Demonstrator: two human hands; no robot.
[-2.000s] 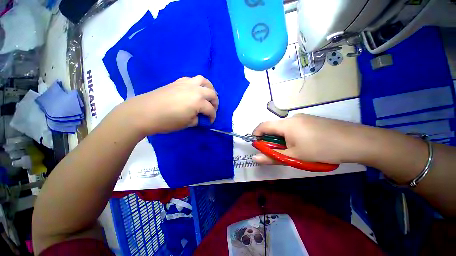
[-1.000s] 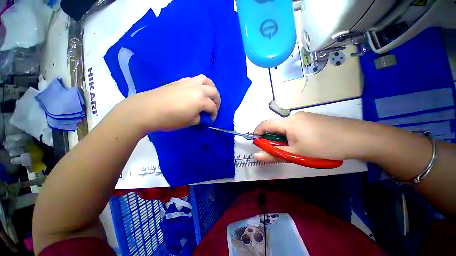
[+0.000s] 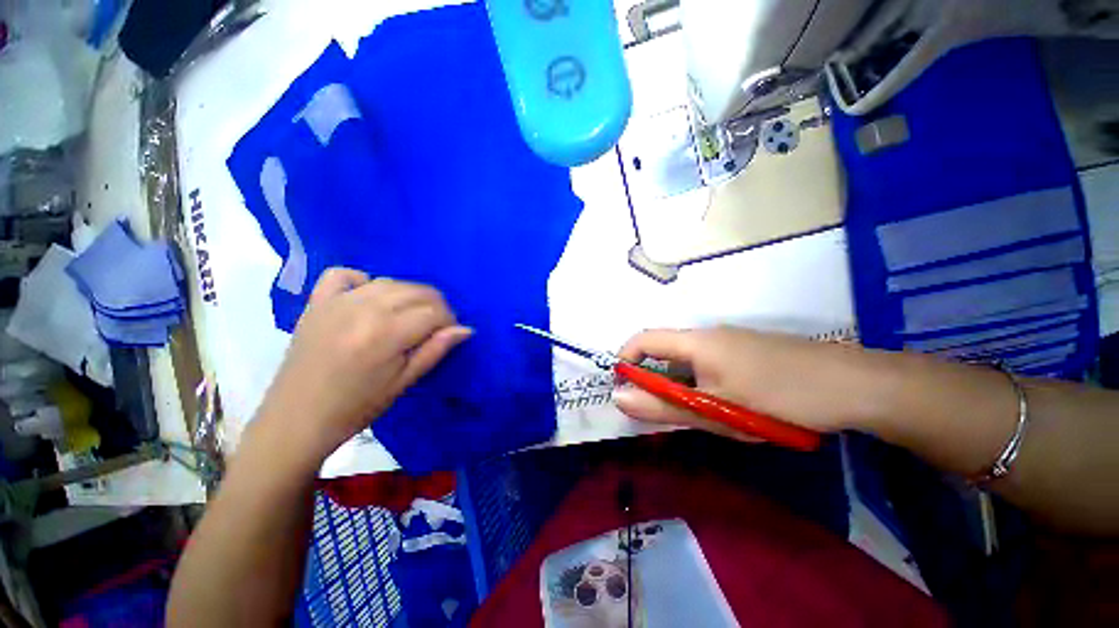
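Note:
A bright blue cut panel (image 3: pixel 472 233) lies on the white table left of the machine, with pale grey-blue patches showing at its left side. My left hand (image 3: pixel 374 350) rests on the panel's lower left part, fingers bent, thumb pointing right; whether it pinches cloth is not clear. My right hand (image 3: pixel 724 374) holds the red-handled scissors (image 3: pixel 724 411). Their thin blades point left, with the tip over the blue panel, right of my left hand and apart from it. The blades look closed.
The sewing machine bed (image 3: pixel 749 196) is at the upper right, with a light-blue lamp (image 3: pixel 571 92) beside it. A blue stack with pale strips (image 3: pixel 982 239) lies right. Small folded pieces (image 3: pixel 129 288) lie far left. A blue basket (image 3: pixel 350 564) stands below the table edge.
My left hand has moved left and down, away from the scissor tip, and its fingers have opened somewhat. Another pale patch shows on the panel's upper left. The whole view has shifted slightly.

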